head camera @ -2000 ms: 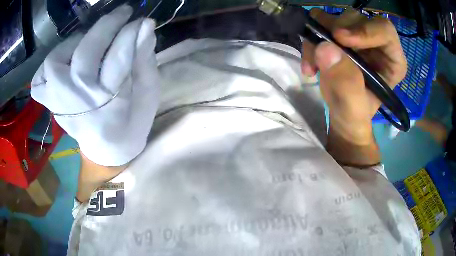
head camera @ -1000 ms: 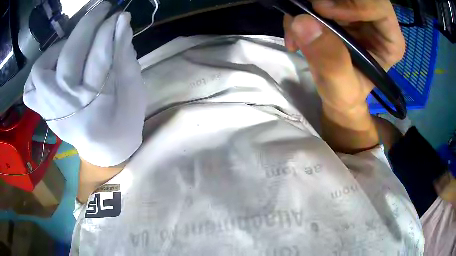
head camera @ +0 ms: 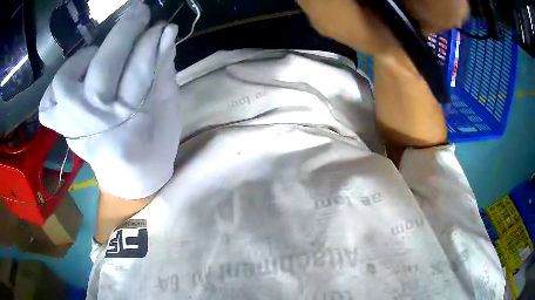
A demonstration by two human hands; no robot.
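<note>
My left hand (head camera: 120, 105), in a white glove, is at the upper left with its fingers curled at the bench edge. A thin solder wire (head camera: 126, 120) loops over the glove and passes between thumb and fingers. A white lead wire (head camera: 194, 20) sticks out just right of the fingertips. My bare right hand (head camera: 381, 29) is at the top right, cut off by the top edge and blurred. It is closed on the black handle of the soldering iron (head camera: 417, 50). The iron's tip is out of the picture.
The dark bench edge (head camera: 252, 29) runs along the top. A red stool (head camera: 26, 173) stands below at the left beside cardboard boxes (head camera: 56, 225). A blue crate (head camera: 484, 88) is at the right, a yellow crate (head camera: 507, 231) at lower right.
My right hand has moved up and to the left with the iron, partly out of the picture. My left hand has shifted only slightly. A person's dark sleeve at the right is gone.
</note>
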